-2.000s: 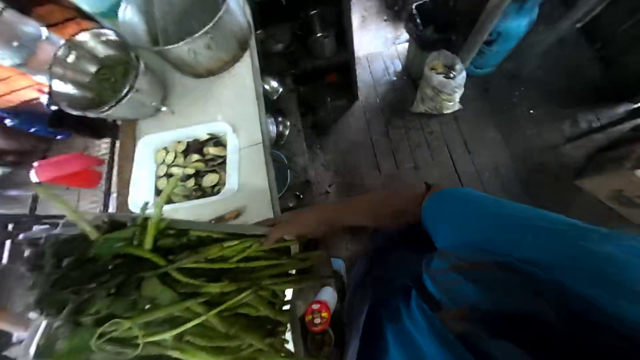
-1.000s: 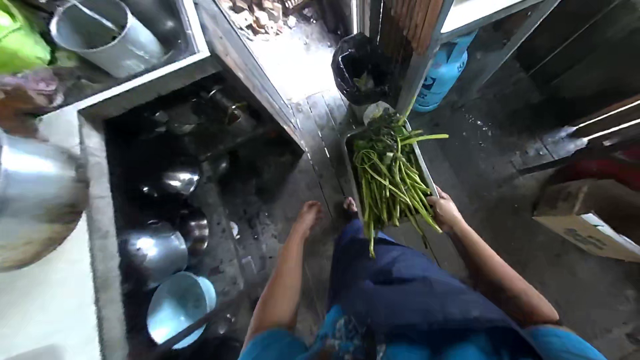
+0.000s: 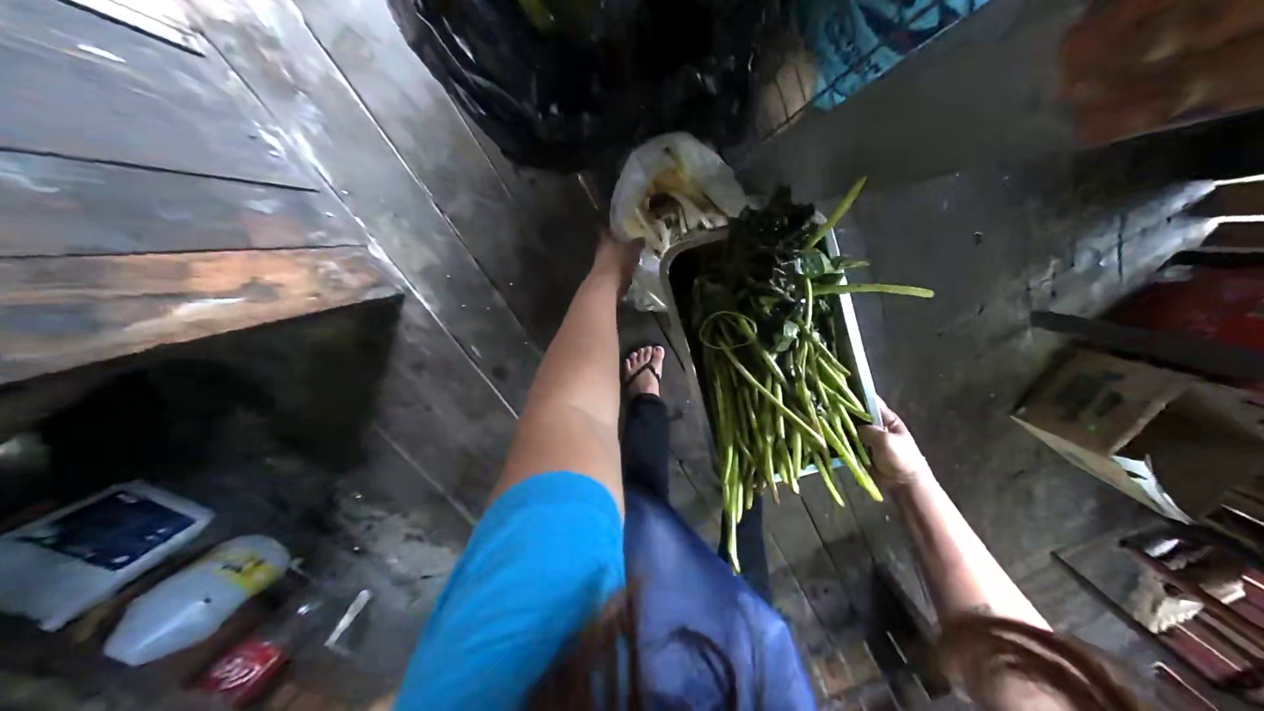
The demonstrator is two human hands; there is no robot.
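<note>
My right hand (image 3: 894, 449) grips the right rim of a rectangular metal tray (image 3: 857, 331). Long green stems with dark leaves (image 3: 775, 395) lie in the tray, and several stems hang over its near edge and right side. My left hand (image 3: 617, 259) reaches forward to a whitish plastic bag (image 3: 681, 188) just beyond the tray's far left corner. It touches the bag's left side; its fingers are partly hidden, so I cannot tell whether they are closed on it. The bag's top gapes, with pale and brownish scraps inside.
A black plastic bag (image 3: 583, 89) stands beyond the whitish bag, with a blue patterned object (image 3: 879, 44) beside it. An open cardboard box (image 3: 1116, 415) is at right. Bottles, one a white plastic bottle (image 3: 197, 597), lie at lower left. My sandalled foot (image 3: 644, 370) is on the wooden floor.
My left hand has reached forward to the whitish bag; one second ago it was apart from the tray. My right hand still holds the tray. The view has moved closer to the black bag.
</note>
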